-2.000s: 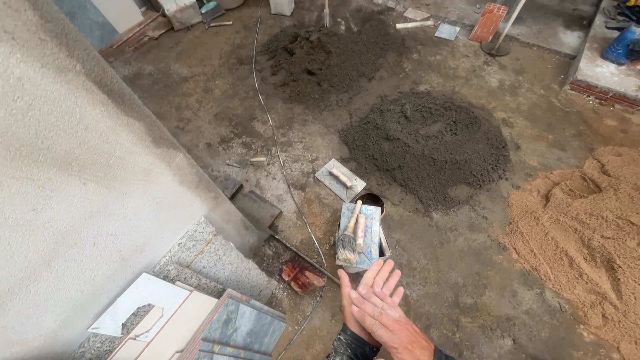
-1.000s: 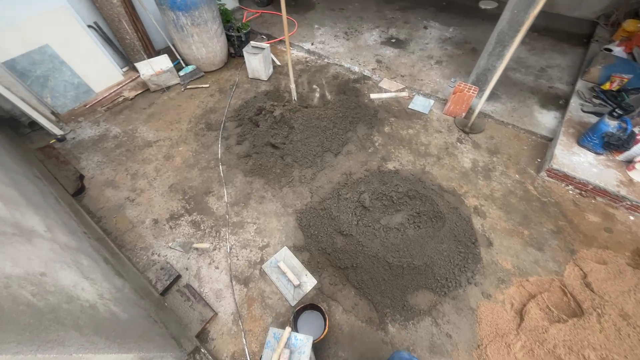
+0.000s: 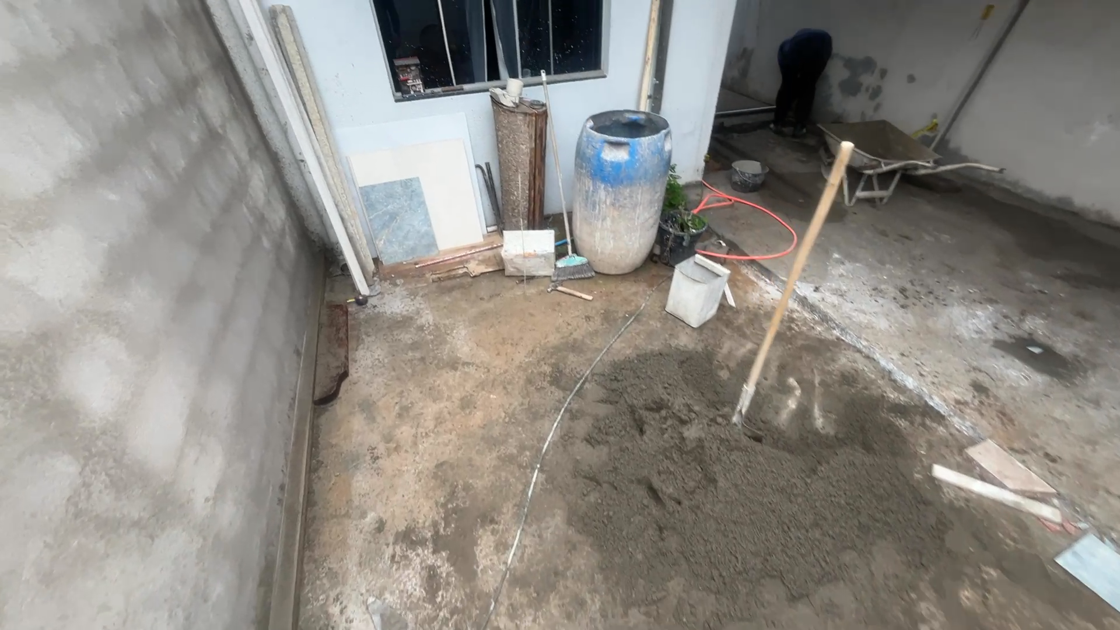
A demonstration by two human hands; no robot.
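Neither my left hand nor my right hand shows in the head view now. A heap of wet grey mortar (image 3: 761,490) spreads over the ground at the lower right. Stuck in its upper part, a long wooden handle (image 3: 796,280) leans to the right; the tool's head is buried. A pale cable (image 3: 553,429) runs along the ground left of the heap. Behind the heap stand a square whitish bucket (image 3: 696,291) and a tall blue plastic barrel (image 3: 621,197) smeared with cement. A hammer (image 3: 573,292) lies near a broom (image 3: 573,265).
A rough plastered wall (image 3: 149,350) rises on the left. Tile panels (image 3: 398,219) lean against the back wall. A red hose (image 3: 770,214) curls by a potted plant (image 3: 681,223). At the back right a person (image 3: 801,79) bends over near a wheelbarrow (image 3: 879,149). Boards and a tile (image 3: 1094,569) lie lower right.
My hands, pressed together two seconds ago, are out of view. The view has swung up and left, so the second mortar heap, the sand and the trowels no longer show.
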